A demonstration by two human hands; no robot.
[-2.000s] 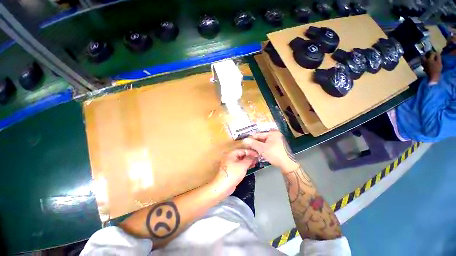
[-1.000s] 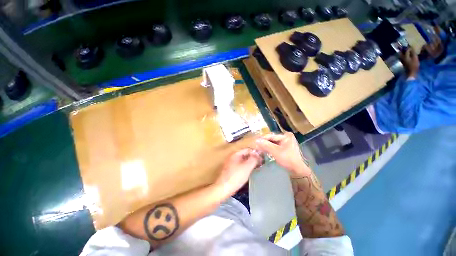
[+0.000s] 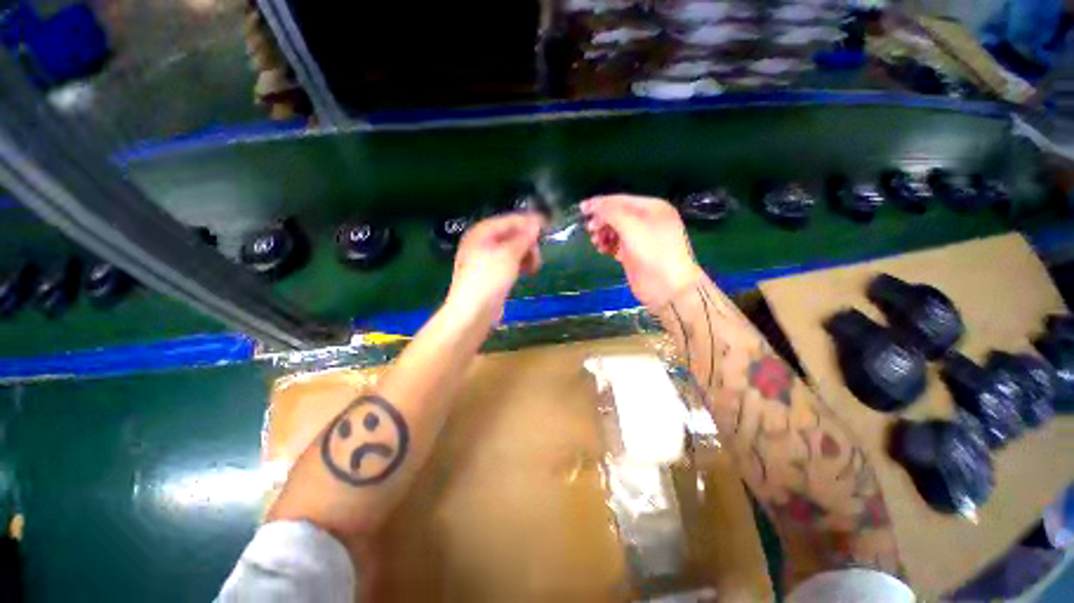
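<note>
My left hand point(image 3: 501, 253) and my right hand point(image 3: 636, 236) are raised over the green conveyor belt point(image 3: 389, 295), a small gap apart. A thin, shiny clear film point(image 3: 565, 231) is pinched between the fingertips of both hands. A round black part point(image 3: 528, 205) shows partly behind my left fingertips. A row of black parts stands on the belt, one of them point(image 3: 362, 240) left of my left hand with a pale mark on top. The white film roll and strip point(image 3: 645, 412) lie on the taped cardboard mat point(image 3: 518, 471).
At the right, a cardboard sheet point(image 3: 801, 295) holds several black parts point(image 3: 942, 457). Blue tape point(image 3: 141, 356) runs between the bench and the belt. A grey metal post point(image 3: 153, 224) crosses the left side. Pale stacked items stand beyond the belt.
Both hands have moved from the strip's end at the bench edge forward to above the belt, now holding visible film between them. The view has tilted up towards the conveyor.
</note>
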